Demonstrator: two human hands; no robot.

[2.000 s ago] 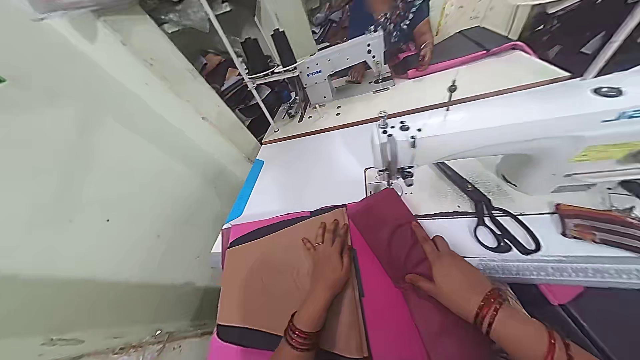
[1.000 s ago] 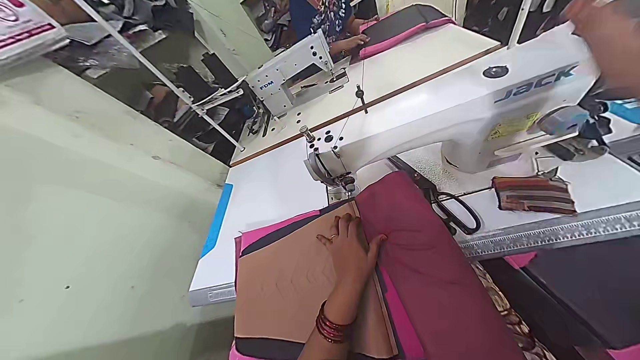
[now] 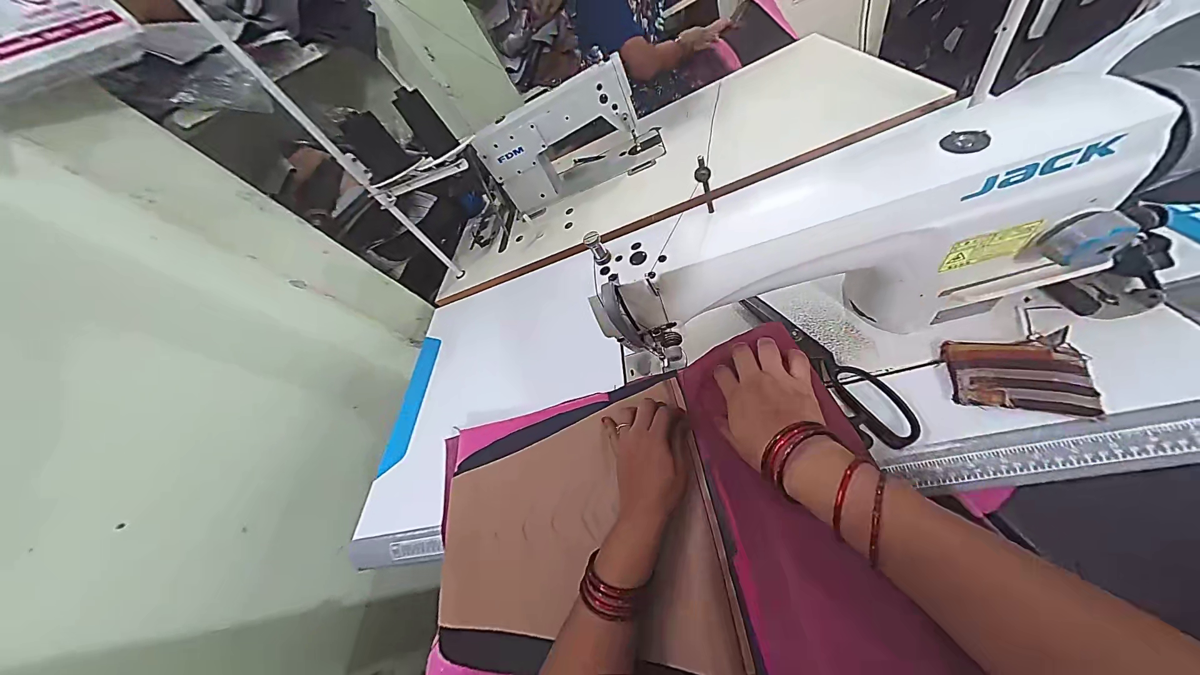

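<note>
My left hand [image 3: 647,459] lies with its fingers bent on a tan panel [image 3: 525,525], close to the seam. My right hand [image 3: 769,403] rests, fingers spread, on the maroon fabric [image 3: 797,572] to the right of that seam. Black and pink layers show along the panel's edges. The top end of the work sits at the needle and presser foot [image 3: 667,349] of a white Jack sewing machine [image 3: 900,206]; whether the needle is in the cloth cannot be told. Black-handled scissors [image 3: 877,408] lie beside the maroon fabric, their blades partly under the machine arm.
A striped cloth piece [image 3: 1022,375] lies right of the scissors. A ruler strip [image 3: 1059,455] runs along the table's front edge. Behind stands a second white sewing machine [image 3: 562,141], with a co-worker's arm [image 3: 656,56] beyond it. A pale green wall [image 3: 187,375] borders the left.
My right hand has come down from the machine's right end onto the maroon fabric near the needle. My left hand stays on the tan panel. The view has shifted.
</note>
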